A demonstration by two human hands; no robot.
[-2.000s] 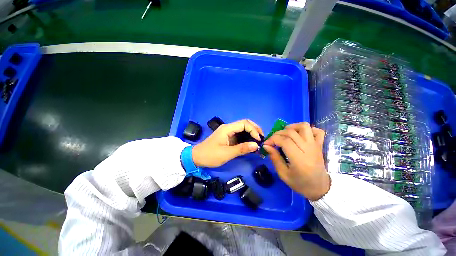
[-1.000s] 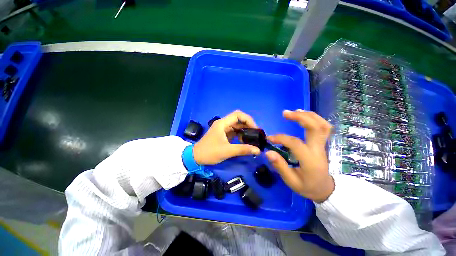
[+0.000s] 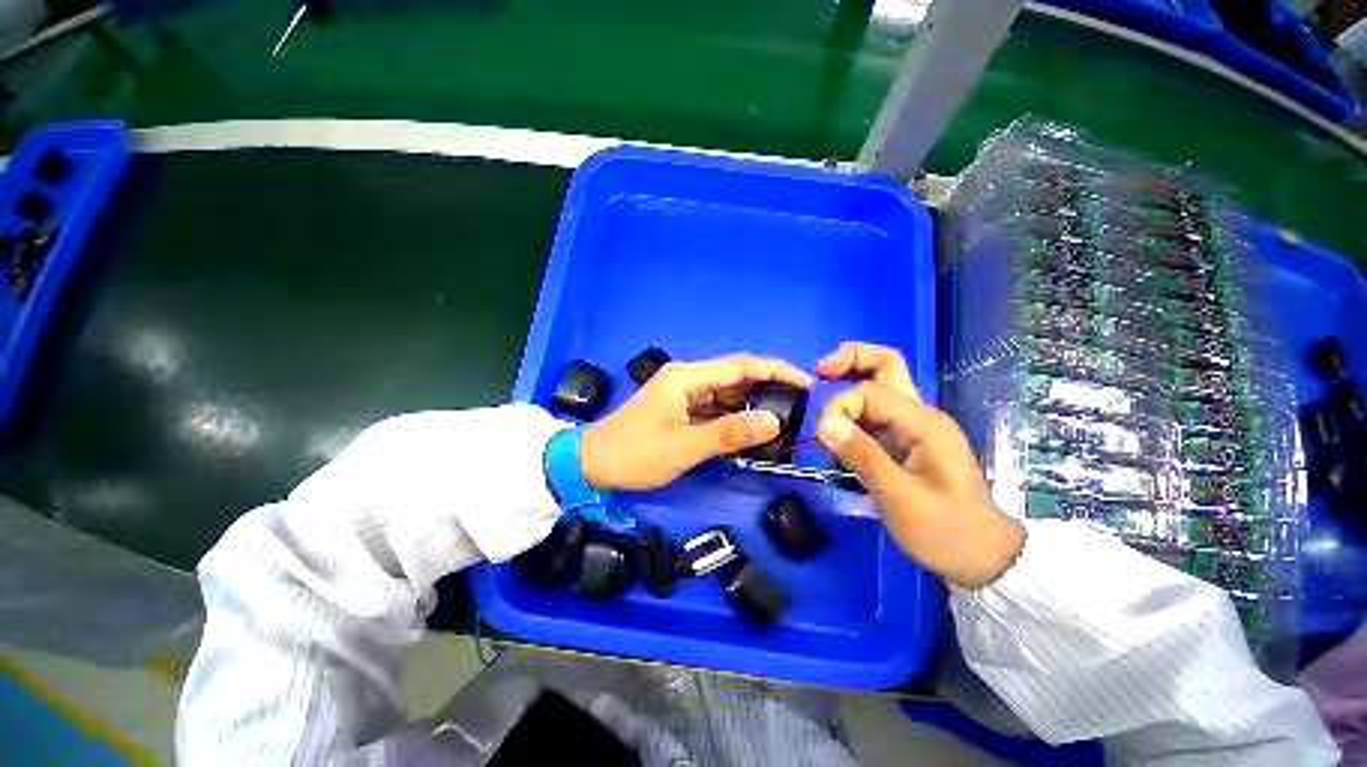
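My left hand (image 3: 670, 426), with a light blue strap on its wrist, grips a black plastic housing (image 3: 775, 418) above the blue work tray (image 3: 705, 270). A thin, edge-on strip, likely the circuit board (image 3: 802, 471), lies just below the housing and reaches toward my right hand. My right hand (image 3: 927, 477) is right of the housing with thumb and index finger close together. Thin red leads show faintly between the hands; whether the right fingertips pinch them cannot be told. Several black housings (image 3: 582, 388) lie in the tray, and one piece has a white face (image 3: 708, 552).
Stacked clear blister trays (image 3: 1124, 390) with green boards stand right of the work tray. Blue trays with black parts are at far left (image 3: 75, 225) and far right (image 3: 1319, 285). A grey metal post (image 3: 933, 93) rises behind, beside the green conveyor belt (image 3: 495, 75).
The housing in my left hand has turned, and the board has swung from slanting to nearly level beneath it. My right fingers have closed toward each other. A pale-shafted part on the belt has moved left.
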